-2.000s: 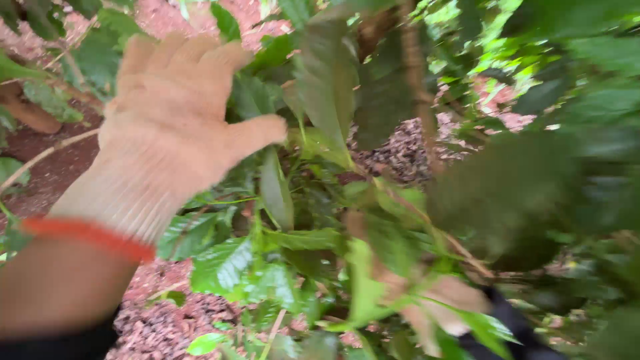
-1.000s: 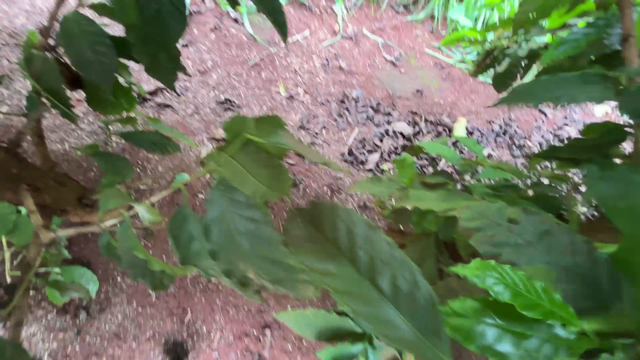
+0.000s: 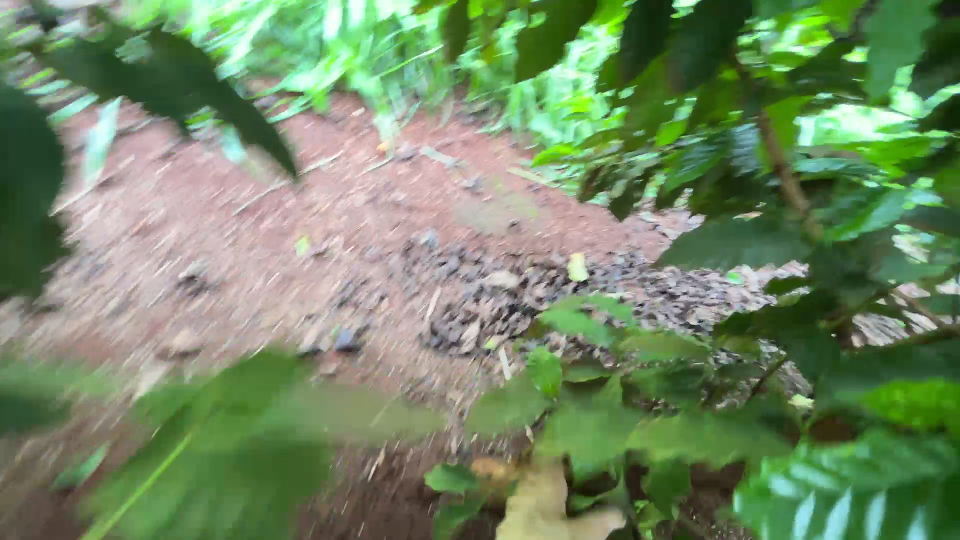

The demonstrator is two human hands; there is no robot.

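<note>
Green leaves of a shrub fill the near view, with a large blurred leaf [image 3: 217, 450] at the lower left and a glossy, ribbed leaf [image 3: 847, 487] at the lower right. Between them, at the bottom edge, a pale tan shape [image 3: 536, 502] shows among the foliage. Blur and leaves leave it unsettled whether this is part of my gloved right hand or a dry leaf. My left hand is out of the picture. No grip on any leaf or branch can be made out.
Reddish bare soil [image 3: 247, 240] slopes behind the leaves, with a patch of dark dry leaf litter [image 3: 487, 307] on it. Green grass [image 3: 337, 52] borders the soil at the top. A thin brown branch [image 3: 784, 172] hangs at the right, amid dense leaves.
Two seconds ago my gloved left hand was spread over the leaves at the upper left; it has left the view. The view has shifted strongly onto the soil and grass.
</note>
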